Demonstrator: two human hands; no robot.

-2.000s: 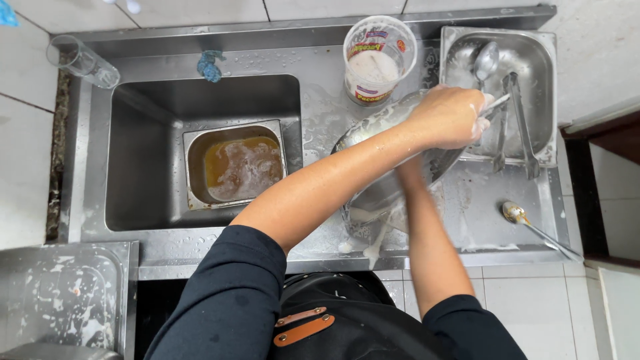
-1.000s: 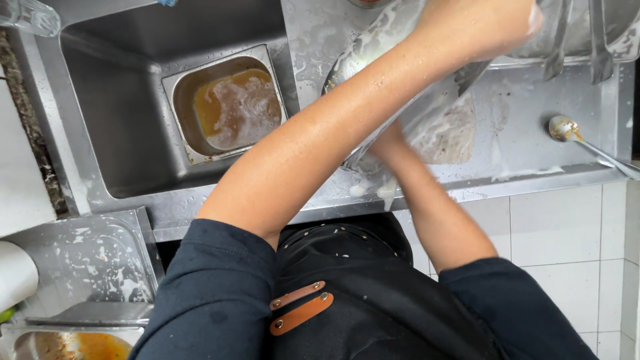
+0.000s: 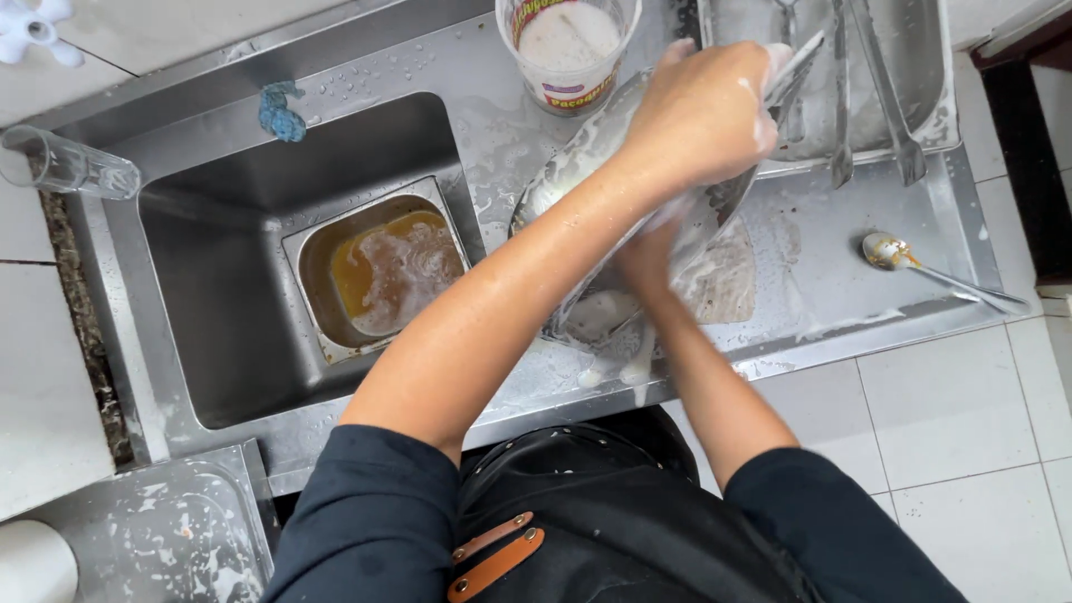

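A large, soapy metal vessel, perhaps a bowl or pan (image 3: 578, 172), is tilted over the steel counter. My left hand (image 3: 712, 109) is closed on its upper right edge, and foam clings to the fingers. Lower down, my right hand (image 3: 653, 243) is against the foamy metal, blurred and partly hidden by my left forearm; whether it holds anything does not show. Just behind the vessel stands a clear plastic tub (image 3: 569, 54) with whitish, foamy liquid. Suds and drips lie on the counter under the vessel.
A sink basin (image 3: 226, 318) at left holds a small steel pan (image 3: 327, 335) of murky liquid. A blue scrubbing cloth (image 3: 281, 111) and a glass (image 3: 75, 163) sit by its edge. Right are a steel tray (image 3: 946, 100) with tongs (image 3: 888, 100) and a dirty spoon (image 3: 892, 251).
The view has swung away and back. My left hand stays at the vessel's upper right edge in all frames, with my right hand low against it; the vessel remains tilted.
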